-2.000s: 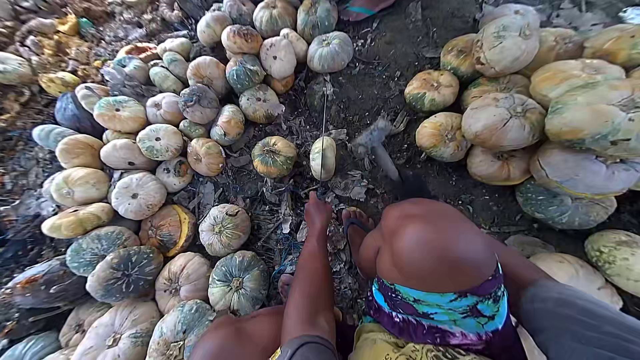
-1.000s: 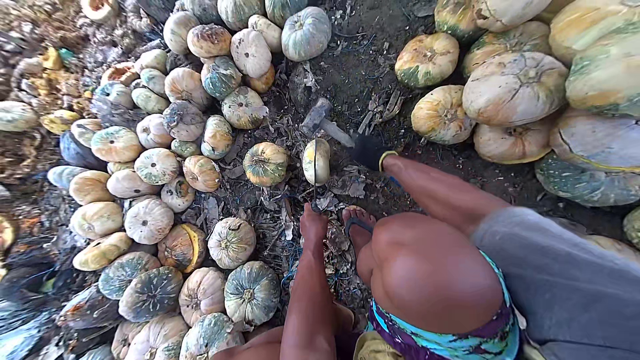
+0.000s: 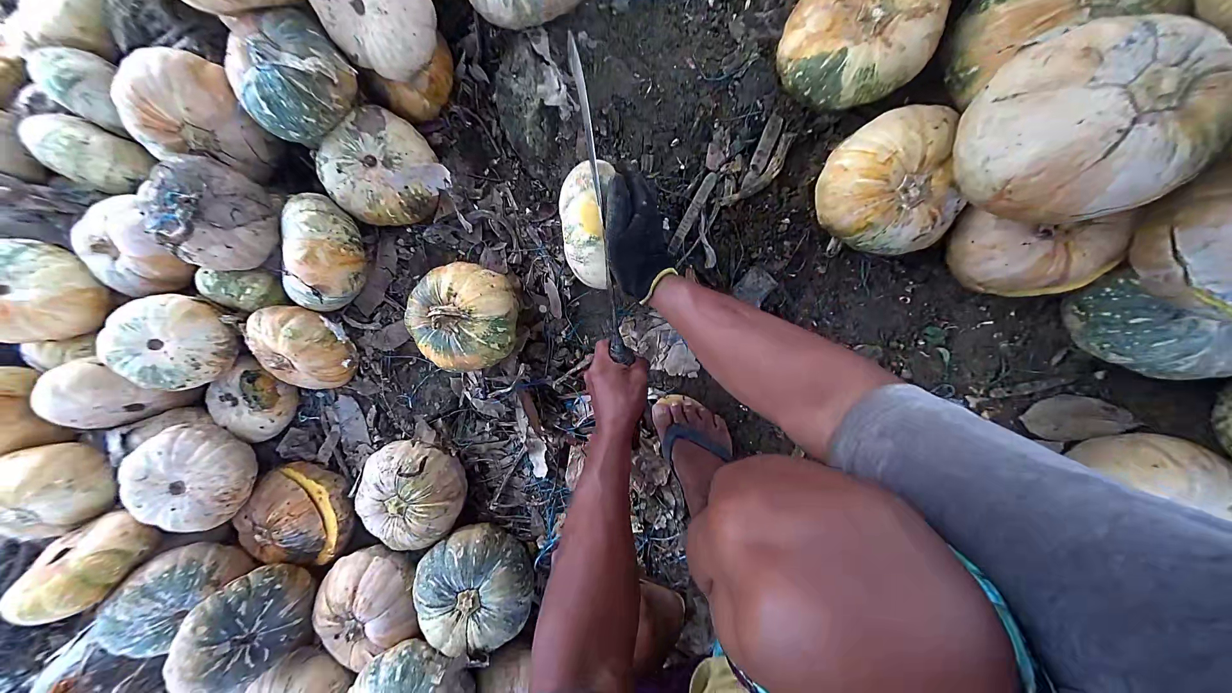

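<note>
A long knife blade (image 3: 586,125) lies over a small pale pumpkin (image 3: 580,226), running away from me, with yellow showing on the pumpkin's top beside the blade. My bare left hand (image 3: 616,385) is closed round the knife's dark handle (image 3: 621,352), on the near side of the pumpkin. My right hand (image 3: 635,236), in a black glove with a yellow cuff edge, grips the pumpkin's right side close against the blade. Its fingertips are hard to make out. A green and orange pumpkin (image 3: 462,316) sits on the ground to the left.
Many pumpkins (image 3: 168,356) cover the ground at left, one of them with a yellow gash (image 3: 322,510). Larger pumpkins (image 3: 1088,120) are heaped at right. Dry leaves and soil (image 3: 760,269) lie between. My sandalled foot (image 3: 693,438) is just right of my left hand.
My gloved right hand has come left onto the pumpkin. A second ago it was right of it, beside a grey mallet-like tool. My left hand stays at the knife handle. The view is closer.
</note>
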